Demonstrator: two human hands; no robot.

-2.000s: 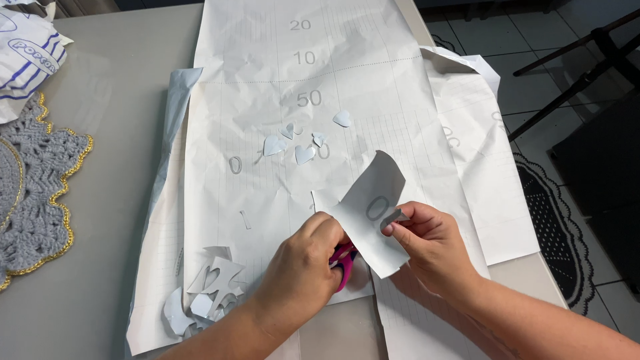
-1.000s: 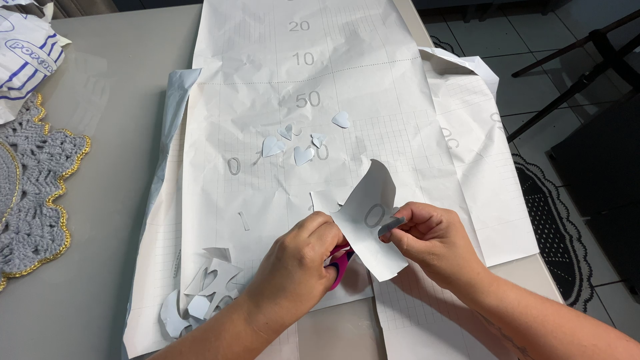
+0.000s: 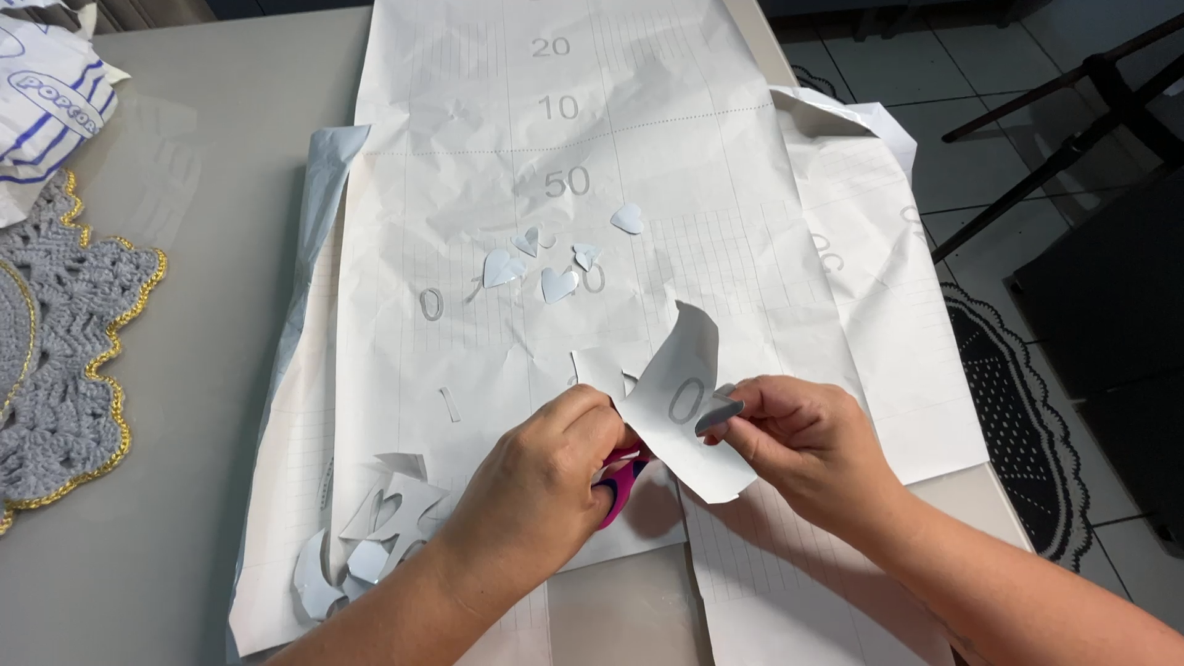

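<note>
My left hand (image 3: 555, 462) grips pink-handled scissors (image 3: 622, 486), whose blades are hidden by the hand and paper. In my right hand (image 3: 800, 439) a small folded dark-grey edge of a curled paper piece (image 3: 680, 388) is pinched between thumb and fingers. That piece bears a printed 0 and stands raised over the big printed paper sheet (image 3: 462, 324). Beyond the hands, several small paper hearts (image 3: 559, 285) lie on the sheet. Paper scraps with cut-out holes (image 3: 398, 509) are heaped near my left forearm.
On the grey table (image 3: 213, 370) at the left are a grey crocheted mat with gold edging (image 3: 83, 342) and a popcorn bag (image 3: 46, 102). More printed paper (image 3: 888, 305) hangs over the table's right side. A dark patterned rug (image 3: 1008, 416) lies on the tiled floor.
The raised paper piece has tilted and turned slightly between my hands. Both hands stay in nearly the same place, and the hearts have not plainly moved.
</note>
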